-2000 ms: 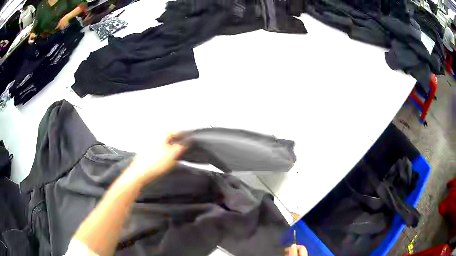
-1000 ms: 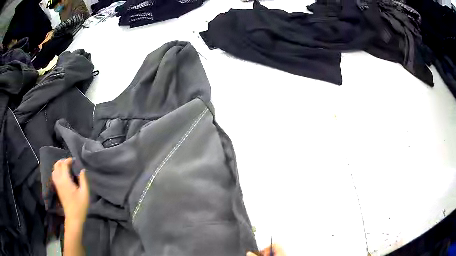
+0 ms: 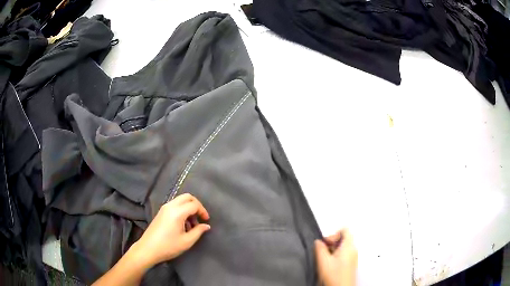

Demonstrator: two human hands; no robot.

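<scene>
A dark grey hoodie [image 3: 223,167] lies spread in front of me, its hood [image 3: 207,56] pointing to the far side. A pale dashed seam [image 3: 209,141] runs slanting across it. My left hand [image 3: 173,230] is over the cloth at the near end of this seam, thumb and forefinger curled with a small gap between them; no thread is clear there. My right hand [image 3: 337,260] is at the hoodie's right edge, thumb and fingers closed on the edge. Something small and dark shows between its fingers; I cannot tell if it is snips.
A heap of dark grey garments with pale zipper lines [image 3: 25,120] lies at the left, next to the hoodie. Black garments [image 3: 358,33] lie across the far right. The white table [image 3: 358,145] has a curved edge at the right, with small specks and thread bits near its lower right part.
My left hand has moved right from the hoodie's left side to the seam. My right hand has come further into view at the right edge. The hoodie now appears higher in the picture.
</scene>
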